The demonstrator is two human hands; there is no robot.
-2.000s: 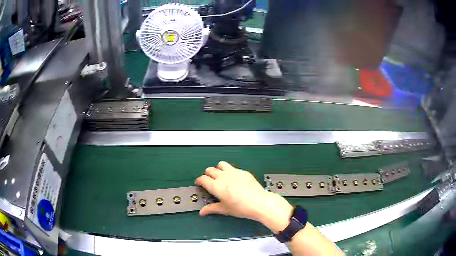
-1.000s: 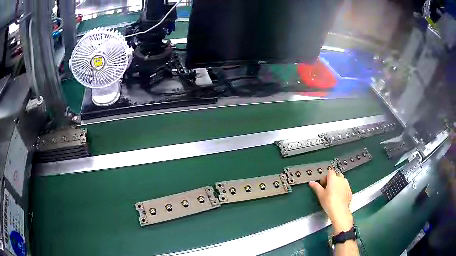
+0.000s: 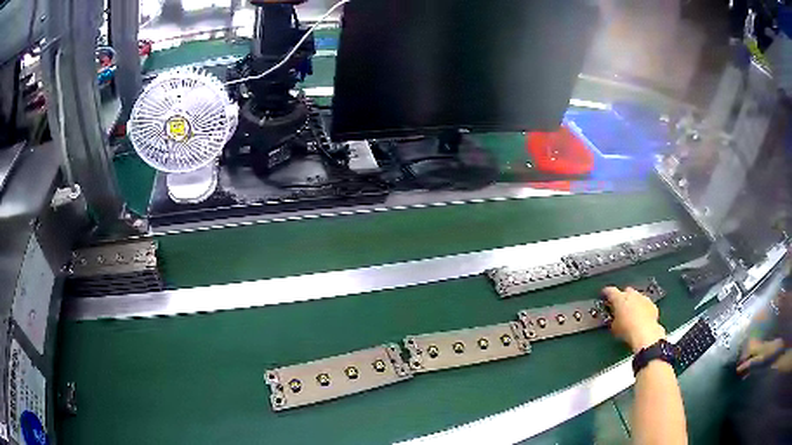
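Fixture plates (image 3: 337,389) lie end to end in a slanting row on the green conveyor belt (image 3: 200,352), each with a line of round brass-coloured centres. My right hand (image 3: 634,315), bare with a dark watch on the wrist, reaches in from the lower right. Its fingers are on the right end of the third plate (image 3: 560,330), where it meets the fourth plate (image 3: 650,289). The hand covers that joint, so the fingertips' hold is partly hidden. My left hand is out of the picture.
More plates (image 3: 537,279) lie along the metal rail (image 3: 347,282). Stacked plates (image 3: 113,262) stand at the left by the machine. Beyond the belt are a white fan (image 3: 181,123), black monitor (image 3: 460,69), red bin (image 3: 557,151) and blue bin (image 3: 612,135). Another person's hand (image 3: 761,355) shows at right.
My right hand has moved from the first plate's right end along the row to the third. The plates now lie closed up end to end, and the row has shifted slightly right since a second ago.
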